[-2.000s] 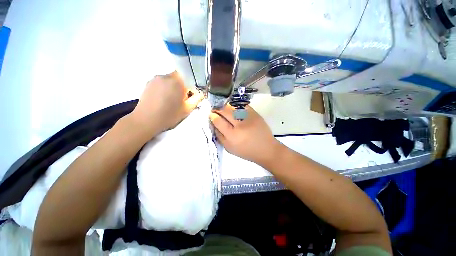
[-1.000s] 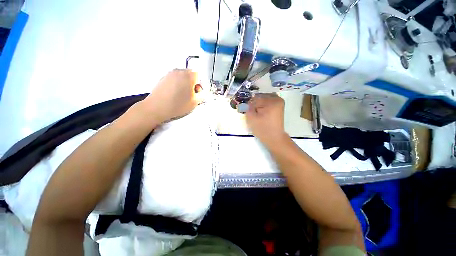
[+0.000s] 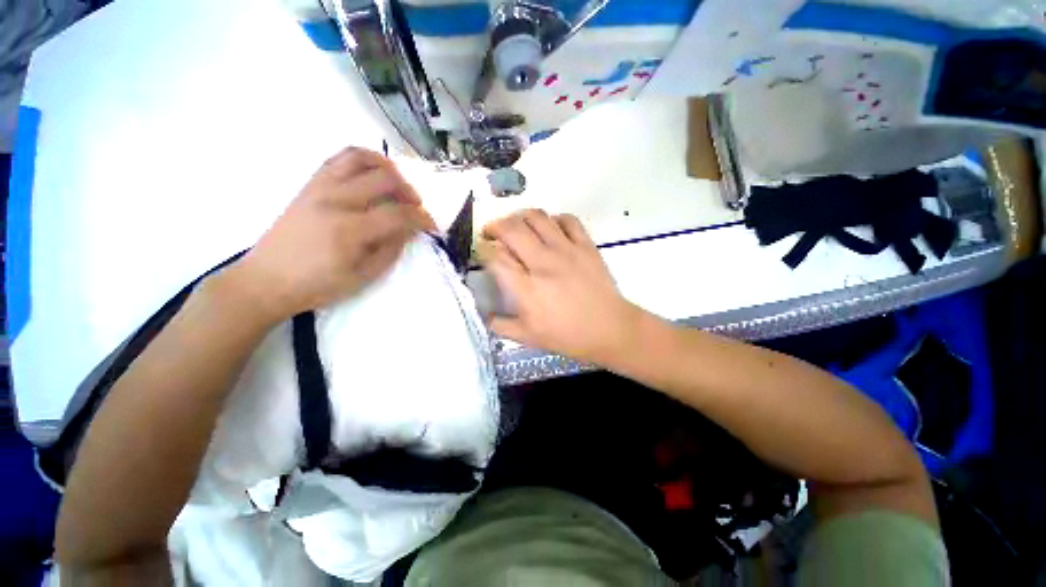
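The white padded panel (image 3: 396,355), with dark strips (image 3: 310,390) across it, hangs over the table's front edge. My left hand (image 3: 344,229) grips its upper edge, just left of and below the needle area. My right hand (image 3: 551,281) has its fingertips together at a small dark pointed fabric piece (image 3: 462,235) beside the panel's right edge. The exact pinch is hidden by the fingers. The presser foot area (image 3: 453,151) is above both hands, with a gap to the cloth.
The sewing machine (image 3: 791,80) spans the top. A metal tool (image 3: 726,151) lies by a brown piece (image 3: 700,138). Black fabric strips (image 3: 849,212) lie at the right of the bed. A blue bin (image 3: 958,367) is below right. Dark cloth runs under my left arm.
The view has shifted. The panel edge is now lower and away from the needle. My right hand left the knob beside the needle and came down to the cloth; a dark pointed piece now shows.
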